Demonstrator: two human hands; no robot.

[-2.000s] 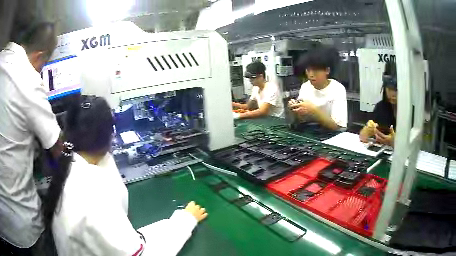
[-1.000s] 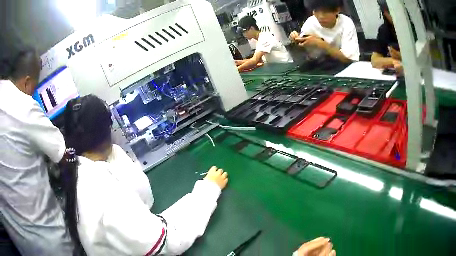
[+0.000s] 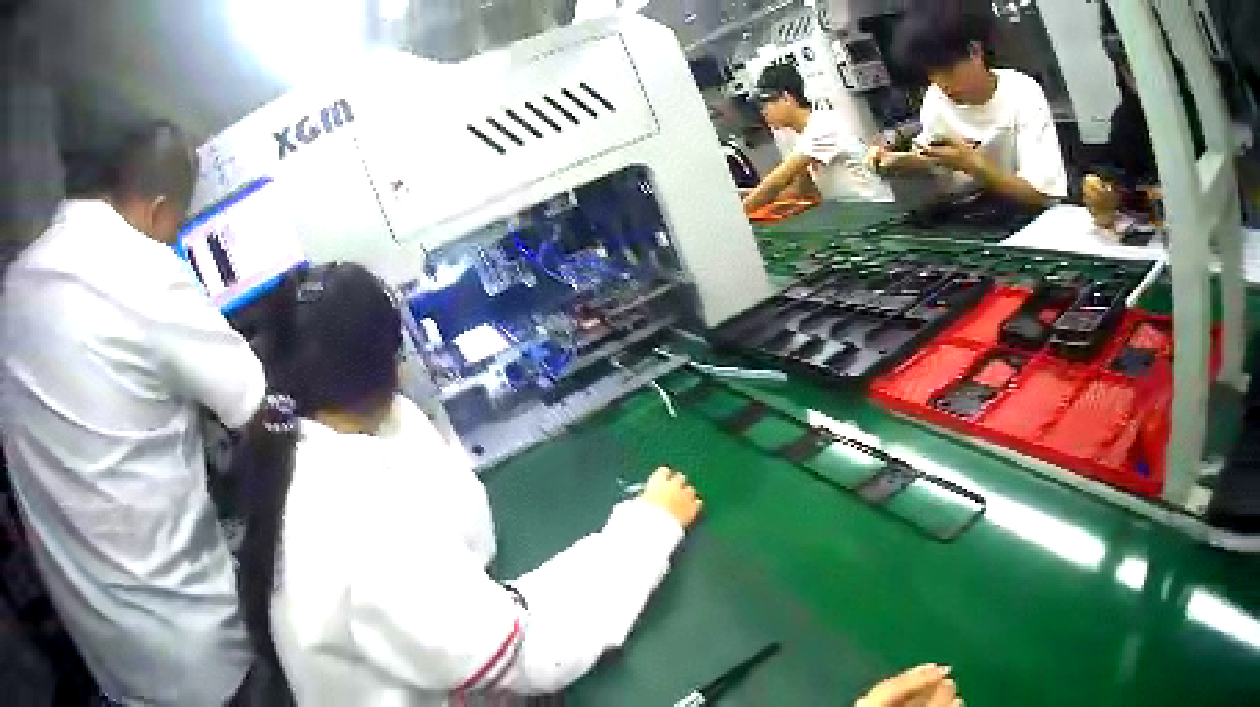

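One of my hands, which looks like my left hand (image 3: 912, 686), shows at the bottom edge, cut off. Its fingers point right and look slightly curled; whether it holds anything is hidden. My right hand is not in view. Black tweezers (image 3: 739, 674) with pale tips lie on the green mat left of the hand, apart from it. A thin black ladder-like frame (image 3: 884, 483) lies flat farther up the mat.
Black trays (image 3: 864, 321) and red trays (image 3: 1043, 401) lie beyond the frame, behind a white upright post (image 3: 1191, 276). A seated neighbour (image 3: 401, 553) rests a hand on the mat. An XGM machine (image 3: 553, 152) stands behind. Other people stand left and sit across.
The view tilted and shifted from two seconds ago, bringing the tweezers and my hand into the bottom. Since one second ago, my hand sits slightly lower in the picture, more cut off.
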